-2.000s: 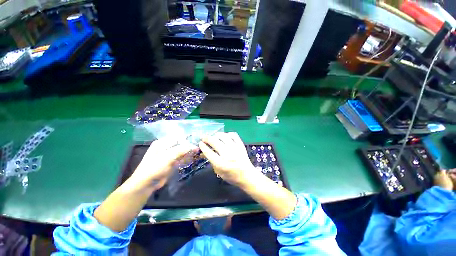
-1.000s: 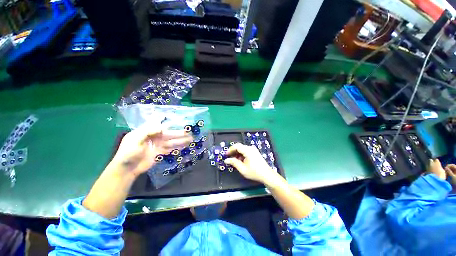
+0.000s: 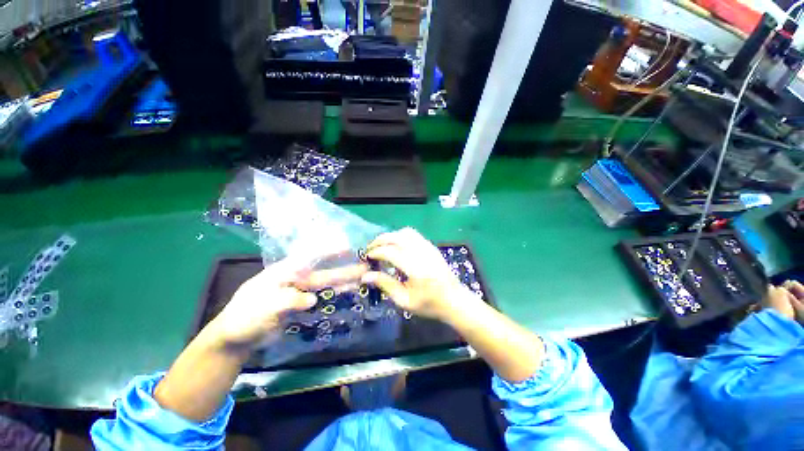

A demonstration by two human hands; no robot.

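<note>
A clear plastic bag (image 3: 304, 216) with several dark ring-faced parts (image 3: 327, 308) showing through is over the black compartment tray (image 3: 225, 280). My left hand (image 3: 264, 304) holds the bag from the left, fingers reaching across it. My right hand (image 3: 414, 275) is at the bag's right side, with thumb and forefinger around a small dark part at the bag. More ring-faced parts (image 3: 463, 264) lie in the tray's right compartment, partly hidden by my right hand. The bag hides much of the tray's middle.
A second bag of parts (image 3: 308, 169) lies behind the tray. Black trays (image 3: 381, 179) stand beyond, beside a pale upright (image 3: 494, 106). Perforated clear strips (image 3: 33, 286) lie far left. At right are blue cards (image 3: 621, 187), a parts tray (image 3: 670, 280) and another person's hands (image 3: 785, 299).
My right hand has moved up and left from the tray's compartment to the bag. The bag's top now stands up to a point, and my left hand has shifted slightly right and lower.
</note>
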